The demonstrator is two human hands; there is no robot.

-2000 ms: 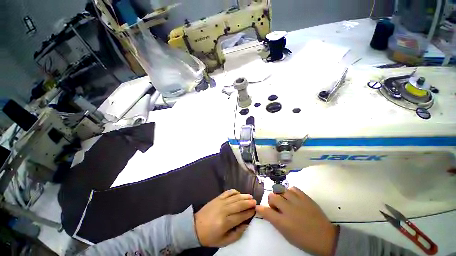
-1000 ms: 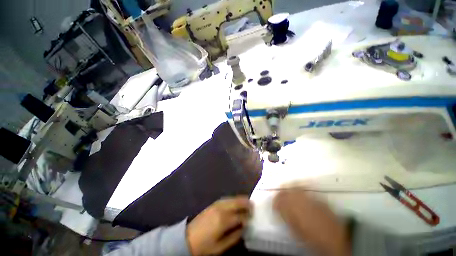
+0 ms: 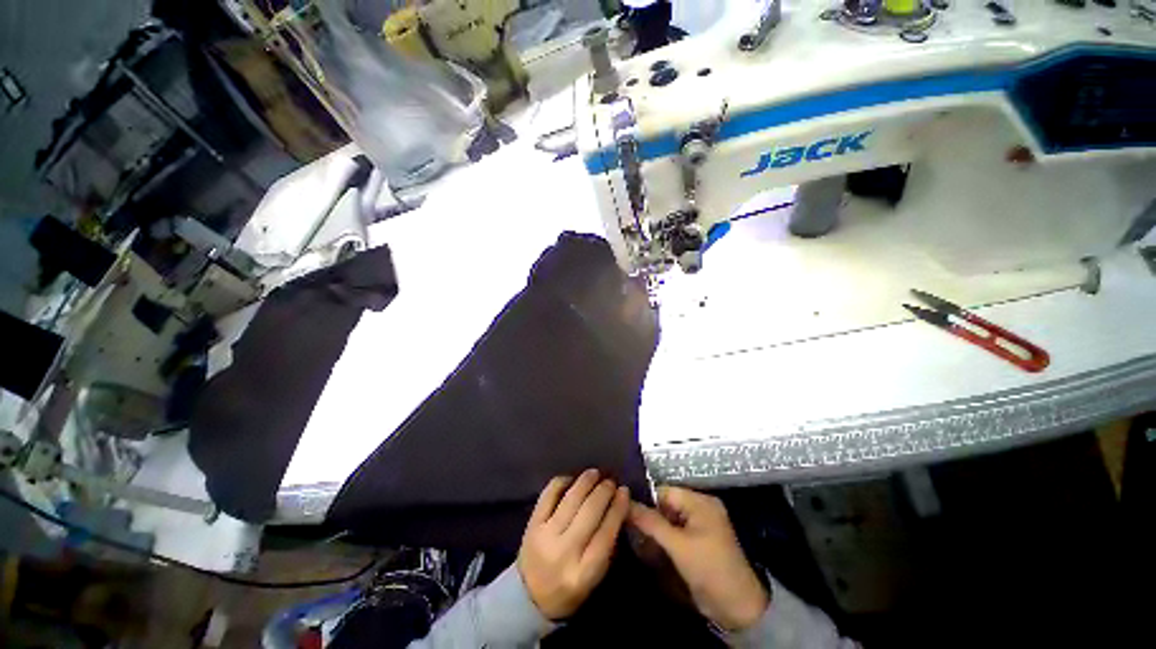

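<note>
A dark garment panel (image 3: 507, 393) lies on the white table, its upper right end at the needle area (image 3: 659, 241) of the sewing machine (image 3: 811, 140). Its lower edge hangs past the table's front edge. My left hand (image 3: 574, 539) pinches the panel's edge at the front, fingertips on the cloth. My right hand (image 3: 697, 552) is just right of it, thumb and finger pinching the same corner, the fingertips nearly touching the left ones. The exact grip is partly hidden by the fingers.
Red-handled thread snips (image 3: 982, 332) lie right of the needle. Another dark cut piece (image 3: 285, 380) lies on the left. The patterned front edge (image 3: 887, 425) of the table runs right. A clear plastic bag (image 3: 412, 114) and a cream machine (image 3: 463, 32) stand behind.
Both hands have moved from near the needle down to the table's front edge. The panel has swung to point towards me. The view has tilted down and shows more of the floor.
</note>
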